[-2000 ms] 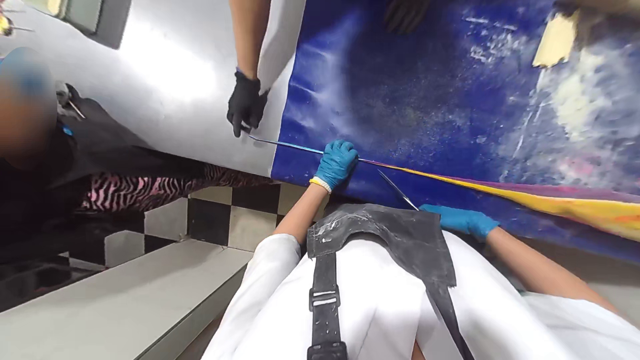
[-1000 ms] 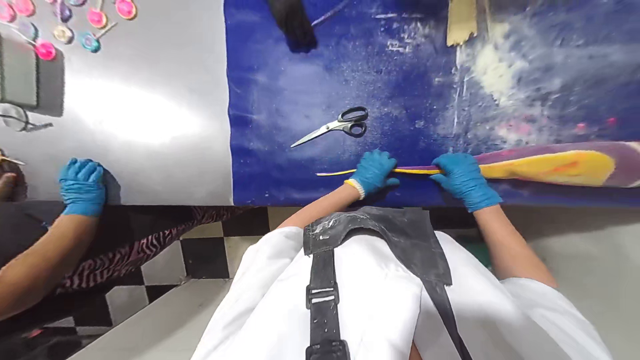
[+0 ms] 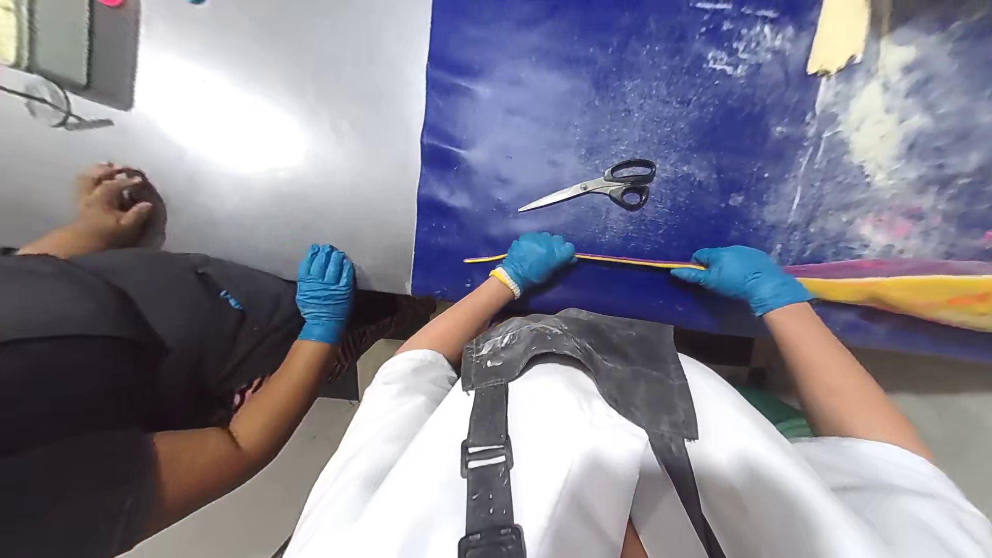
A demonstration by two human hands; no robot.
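A soft-looking striped strand [image 3: 632,261], yellow and purple, lies along the near side of the blue work mat [image 3: 527,93]. It is thin on the left and widens into a thick tapered mass at the right edge of view. My left hand [image 3: 536,260], in a blue glove, is closed over the thin part, with the strand's tip sticking out to the left. My right hand [image 3: 740,275], also gloved in blue, grips the strand where it begins to thicken. Scissors with black handles [image 3: 593,186] rest beyond my left hand, touching neither hand.
At the left, a co-worker stands by the metal tabletop [image 3: 349,116], one blue-gloved hand [image 3: 324,287] at its edge and one bare hand [image 3: 120,205] on it. A grey tray [image 3: 62,39] is at upper left. A cream-coloured piece [image 3: 839,35] lies at the far right.
The scissors, in my right hand two seconds ago, now lie on the mat. My right hand holds the strand and has moved rightward from my left since one second ago. Another person's black-gloved hand has gone from view.
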